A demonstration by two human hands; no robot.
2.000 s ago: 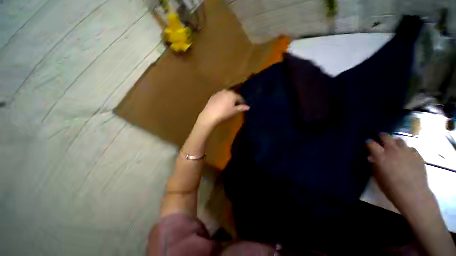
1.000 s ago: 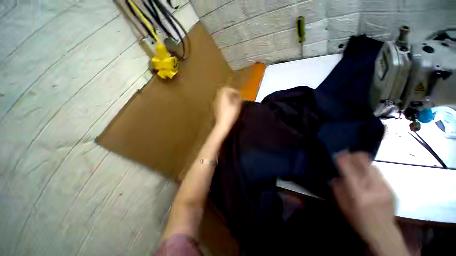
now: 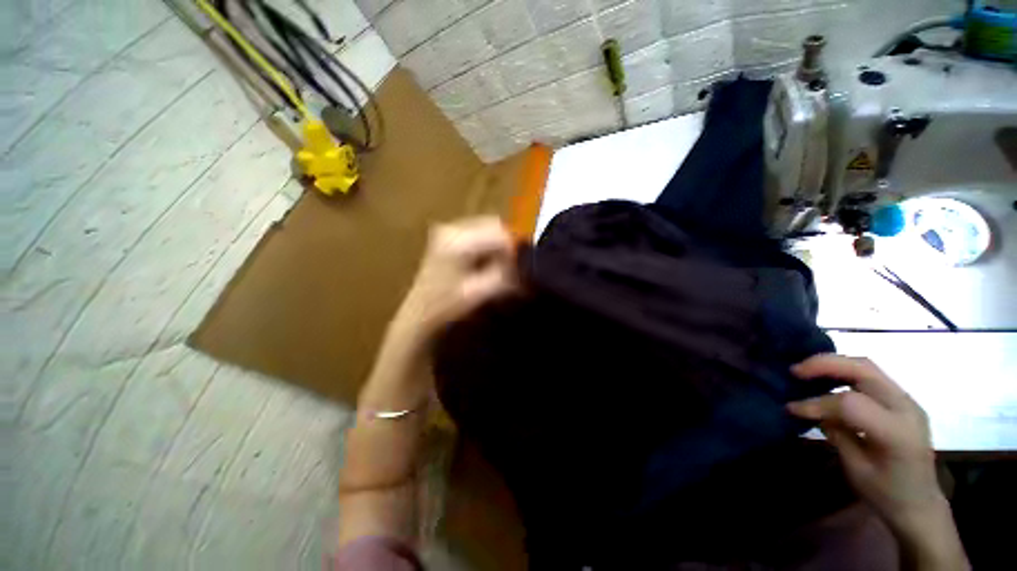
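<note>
The dark garment (image 3: 669, 335) lies in a large soft heap over the table's left part and its front edge. Its brown-maroon side shows on top and navy cloth on the right. A navy strip reaches back beside the sewing machine head (image 3: 803, 145). My left hand (image 3: 468, 268), slightly blurred, is closed on the garment's upper left edge. My right hand (image 3: 864, 413) is at the garment's right edge, with thumb and fingertips on the navy cloth. The needle area is partly hidden by the cloth.
Brown cardboard (image 3: 323, 257) stands at the left. A yellow plug (image 3: 327, 162) hangs on cables above it. A green-handled screwdriver (image 3: 613, 67) is at the wall. A thin dark tool (image 3: 917, 299), a blue disc (image 3: 888, 220) and a round white item (image 3: 948, 231) are right of the needle area.
The view has shifted, showing more of the machine. My left hand has drawn the garment's edge up, turning more maroon side outward. My right hand has come to the cloth's right edge.
</note>
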